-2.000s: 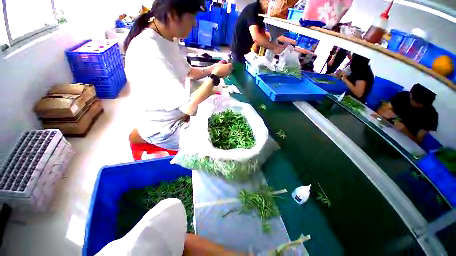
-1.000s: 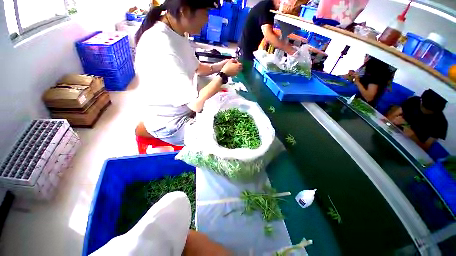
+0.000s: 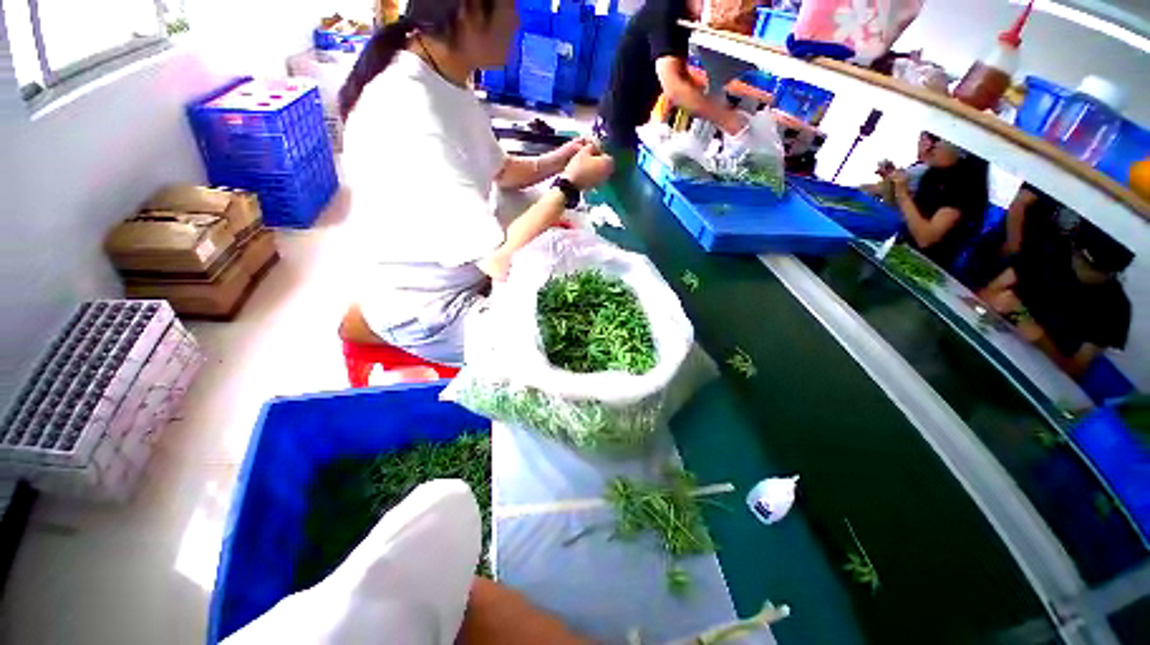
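Note:
Neither of my hands shows; a white sleeve and a bare forearm enter at the bottom and run out of the lower edge. A stemmed sprig bunch (image 3: pixel 661 514) lies on the whitish table sheeting (image 3: pixel 574 573) across a strip of masking tape. A small sprig piece (image 3: pixel 680 581) lies just below the bunch. A white glue bottle (image 3: pixel 772 499) with a dark label stands at the belt edge. A clear plastic bag of leaves (image 3: pixel 595 323) stands open on the table beyond the bunch, packed green.
A deep blue crate (image 3: pixel 271 473) with green foliage is at the left of the table. The dark green conveyor belt (image 3: pixel 807 416) carries single sprigs (image 3: pixel 860 567) spaced apart. A person in white sits beyond the bag. Blue trays (image 3: pixel 757 227) and other workers are farther off.
The view has swung slightly left since the earliest frame. The sprigs on the belt have moved a little towards the bottom right. Across the belt, workers' heads and arms have shifted.

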